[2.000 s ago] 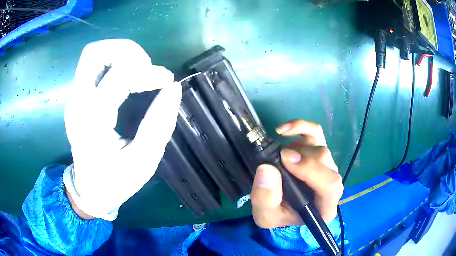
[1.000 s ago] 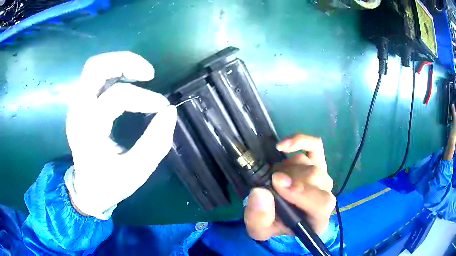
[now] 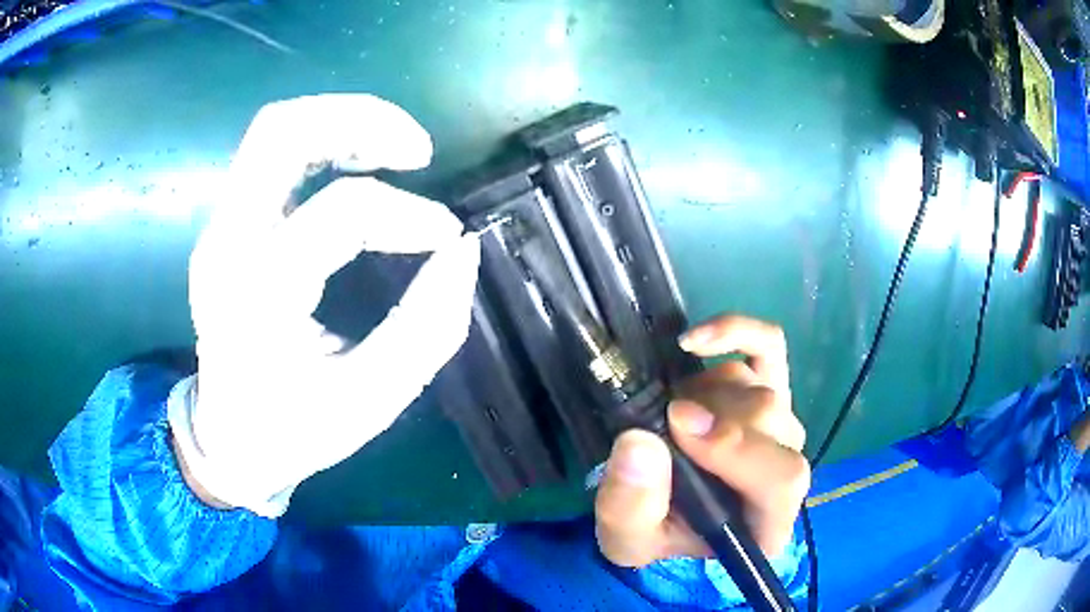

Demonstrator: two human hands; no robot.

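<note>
Three long black plastic housings point(image 3: 622, 239) lie side by side, slanting, on the green mat. My right hand point(image 3: 717, 442), bare, holds the soldering iron point(image 3: 705, 490) by its black handle. Its brass-coloured collar and barrel lie over the middle housing, with the tip near that housing's upper end. My left hand point(image 3: 335, 287), in a white glove, pinches a thin solder wire point(image 3: 493, 222) between thumb and forefinger. The short visible piece reaches the middle housing's upper end near the tip. The glove hides the upper part of the left housing.
The dark soldering iron stand point(image 3: 956, 72) with cords is at the upper right, a round pale-rimmed object beside it. Red-handled pliers point(image 3: 1028, 221) lie below the stand. A black cord runs down to the right of my right hand. Another person's blue sleeve point(image 3: 1028, 460) shows at the right edge.
The housings have shifted right in the picture since two seconds ago. The iron and solder have moved from the right housing to the middle one. Less solder wire now shows beyond my glove.
</note>
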